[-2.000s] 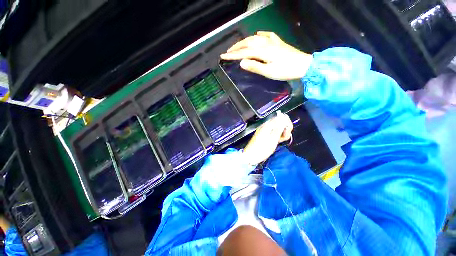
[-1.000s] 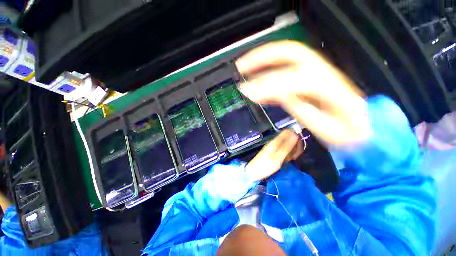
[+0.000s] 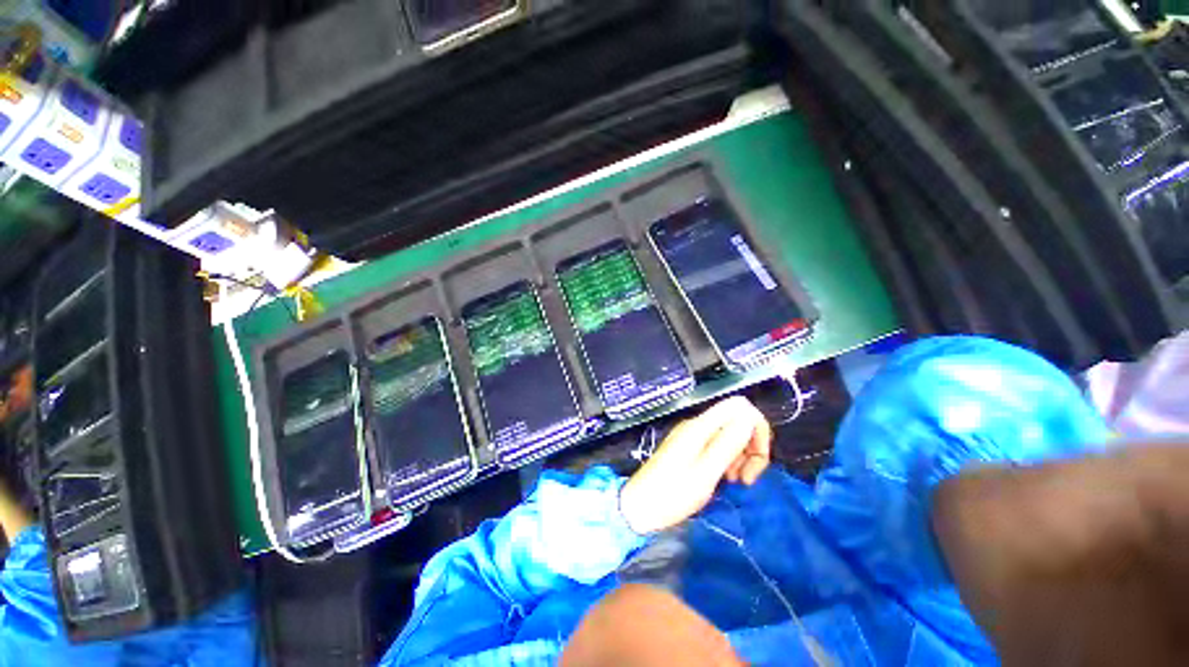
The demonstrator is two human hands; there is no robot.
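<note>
A black tray (image 3: 513, 258) holds five smartphones in a row of slots. The rightmost phone (image 3: 733, 287) shows a dark screen with a white vertical bar and a red strip at its bottom. The phone beside it (image 3: 623, 332) and the middle phone (image 3: 519, 371) show green text rows. A thin white cord (image 3: 797, 395) loops below the rightmost phone. My left hand (image 3: 704, 463) is just below the tray, fingers curled; whether it holds anything is hidden. A large blurred skin-coloured shape at the lower right edge appears to be my right hand (image 3: 1069, 560), close to the camera; its fingers cannot be made out.
The tray lies on a green mat (image 3: 848, 254). Stacked black trays stand behind, at the left (image 3: 170, 391) and at the right (image 3: 913, 170). A white power strip (image 3: 98, 163) is at the upper left. Part of a person in blue shows at the lower left edge.
My right hand has moved off the rightmost phone, down and right towards the camera. My left hand has moved down from that phone's bottom edge. Its screen now shows the white bar.
</note>
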